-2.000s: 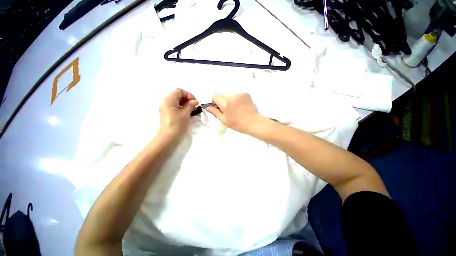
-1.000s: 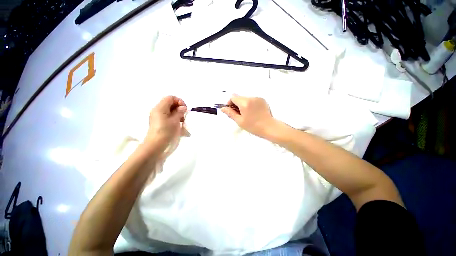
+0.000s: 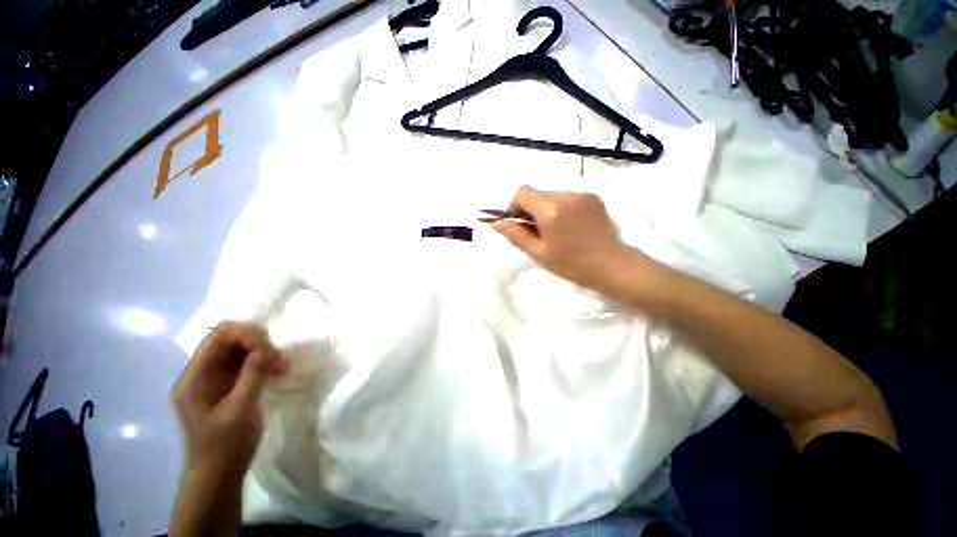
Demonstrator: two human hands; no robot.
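Observation:
A white jacket point(image 3: 420, 357) lies spread in front of me, overexposed in parts, with a small dark neck label point(image 3: 447, 233) near its middle. My right hand point(image 3: 561, 231) holds thread snips point(image 3: 502, 216), tips pointing left, just right of and slightly above the label. My left hand point(image 3: 226, 383) is blurred, fingers curled, at the jacket's left side; whether it grips cloth cannot be told. A black plastic hanger point(image 3: 530, 68) lies on white cloth beyond the label.
A tangled pile of black hangers point(image 3: 808, 63) lies at the upper right, beside a pale bottle with yellow point(image 3: 929, 142). White sleeve ends point(image 3: 829, 215) lie at the right table edge. Orange tape point(image 3: 189, 152) marks the table at left. A dark item with hooks point(image 3: 55, 472) is at lower left.
My left hand has left the label area and moved down and left. My right hand stays near the label with the snips. The label now lies uncovered, and the whole view has shifted slightly.

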